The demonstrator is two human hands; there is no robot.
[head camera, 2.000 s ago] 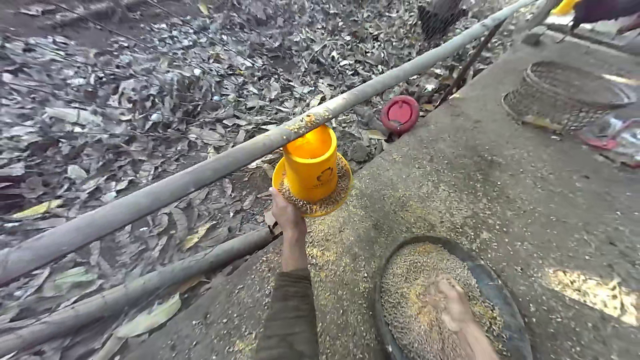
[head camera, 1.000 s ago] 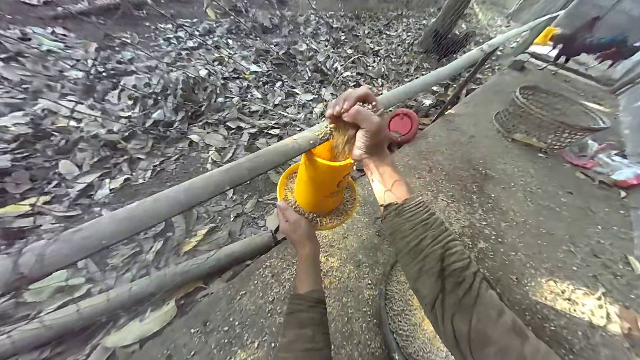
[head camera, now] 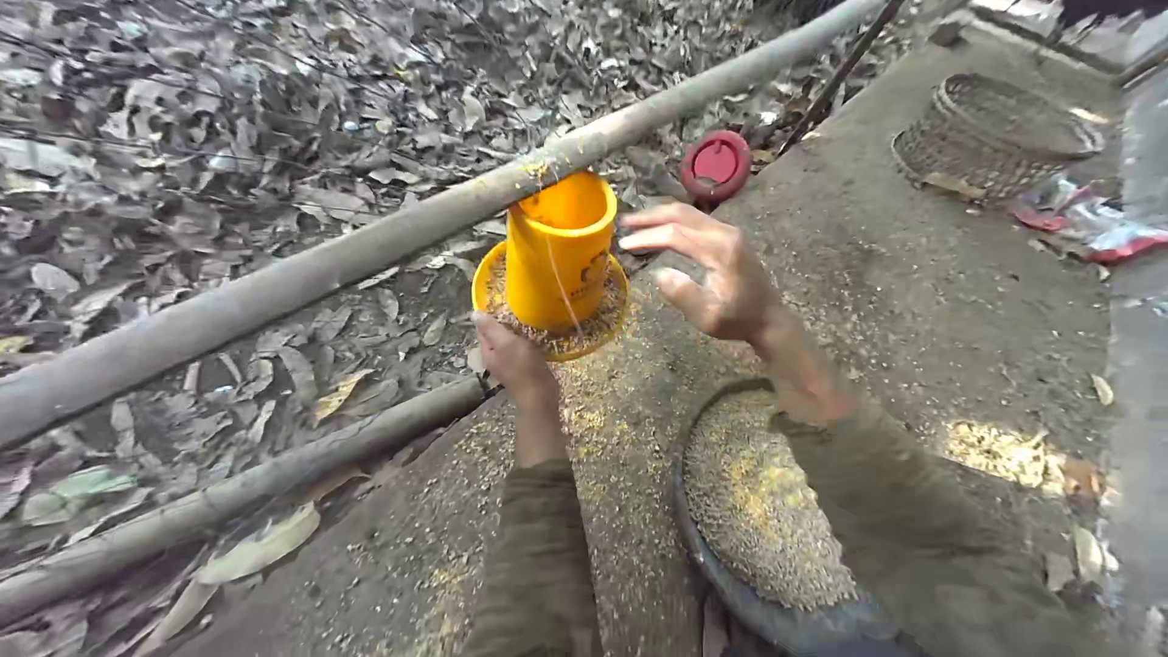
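A yellow plastic poultry feeder (head camera: 558,269) stands upright beside the upper pipe, its tube open at the top and grain lying in its round tray. My left hand (head camera: 518,363) grips the near left rim of that tray. To the right of the tube, my right hand (head camera: 707,269) is raised with its fingers apart and nothing in them. Below my right forearm is a wide dark basin (head camera: 698,538) holding grain (head camera: 762,497) mixed with yellow bits. My right sleeve hides part of the basin.
A long grey pipe (head camera: 301,283) crosses above a lower pipe (head camera: 246,493). Beyond lie a red round lid (head camera: 716,166), a woven basket (head camera: 999,137) and a crumpled plastic bag (head camera: 1086,224). Dry leaves cover the ground at left; grain is scattered on the concrete ledge.
My right hand went from the basin to the feeder's mouth with a handful of grain. It has since let the grain go and moved right of the tube. My left hand stays at the tray.
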